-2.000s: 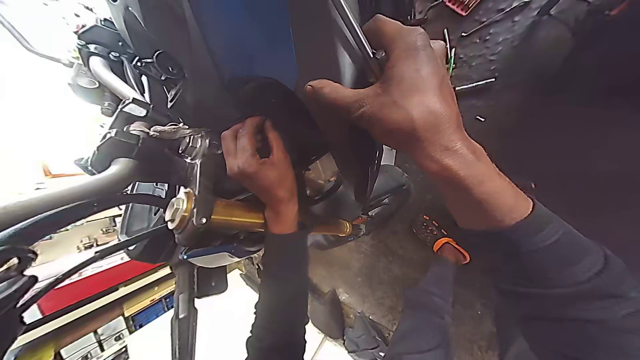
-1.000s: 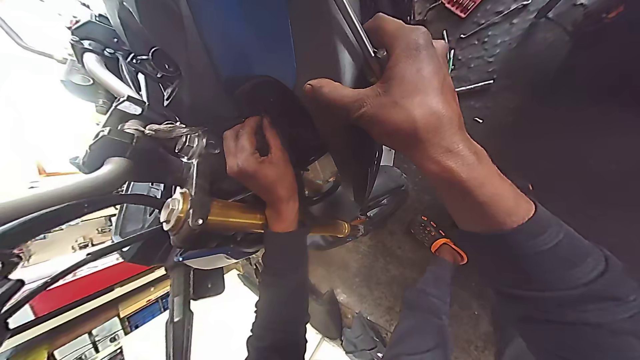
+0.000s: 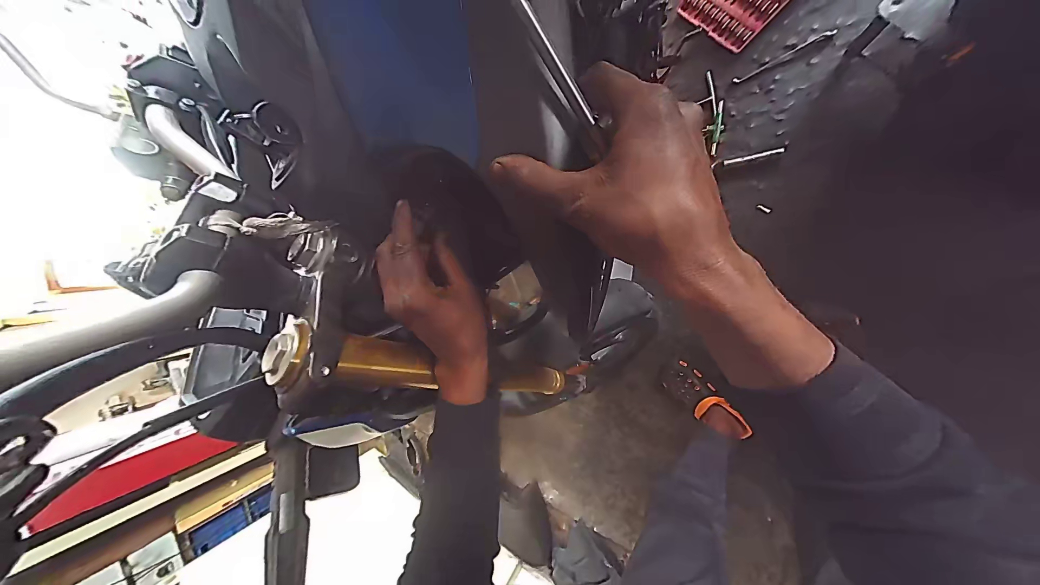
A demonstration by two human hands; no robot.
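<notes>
My left hand (image 3: 431, 296) reaches over the gold fork tube (image 3: 390, 361) of a motorcycle, its fingertips at a dark recess below the blue tank panel (image 3: 394, 73); whether they grip anything there is hidden. My right hand (image 3: 650, 171) lies against the dark side fairing (image 3: 552, 268), thumb stretched toward the recess, fingers curled over the far side. A long shiny metal rod (image 3: 556, 61) ends at this hand, but its grip on the rod cannot be told. Left of my left hand is the fork's top cap (image 3: 286, 356).
Handlebar (image 3: 175, 301) and black cables cross the left side. On the dark floor at upper right lie a red tray of bits (image 3: 731, 18), metal tools (image 3: 756, 156) and a green-handled tool (image 3: 716, 130). A foot in a black and orange shoe (image 3: 719, 410) stands below my right forearm.
The fingers of my left hand have shifted at the recess, with one finger now extended upward. My right hand has stayed in place against the fairing.
</notes>
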